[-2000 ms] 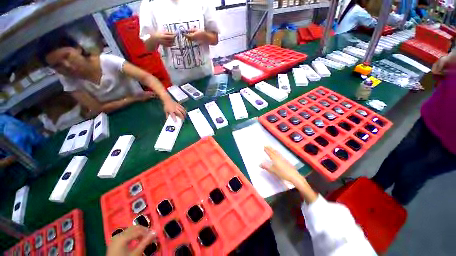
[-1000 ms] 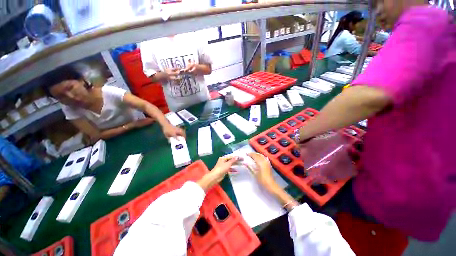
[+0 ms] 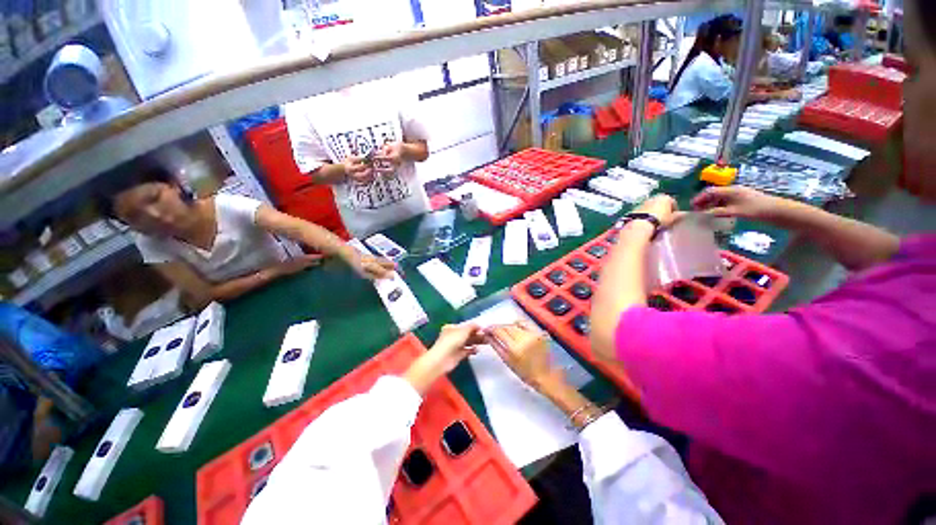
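Note:
My left hand [image 3: 452, 347] and my right hand [image 3: 521, 352] meet at the fingertips above a white paper sheet [image 3: 518, 418]. Whatever is between the fingertips is too small and hidden to make out. A red tray [image 3: 339, 395] lies below my left forearm, partly covered by the white sleeve. Black-faced watch heads [image 3: 457, 438] sit in some pockets, and a pale one [image 3: 262, 456] sits at its left side. A second red tray [image 3: 534, 297] with watch heads lies to the right of the sheet.
A person in a pink top [image 3: 759, 379] leans in from the right, hands over the right tray with a clear sheet [image 3: 686, 251]. White boxes [image 3: 291, 362] line the green bench [image 3: 246, 426]. Another person's hand [image 3: 377, 267] touches one box. A raised shelf edge [image 3: 339, 46] crosses above.
My hands came together over the paper from apart, and my right fingers are now drawn in closer. The person in pink has reached over the right tray. Several white boxes have shifted.

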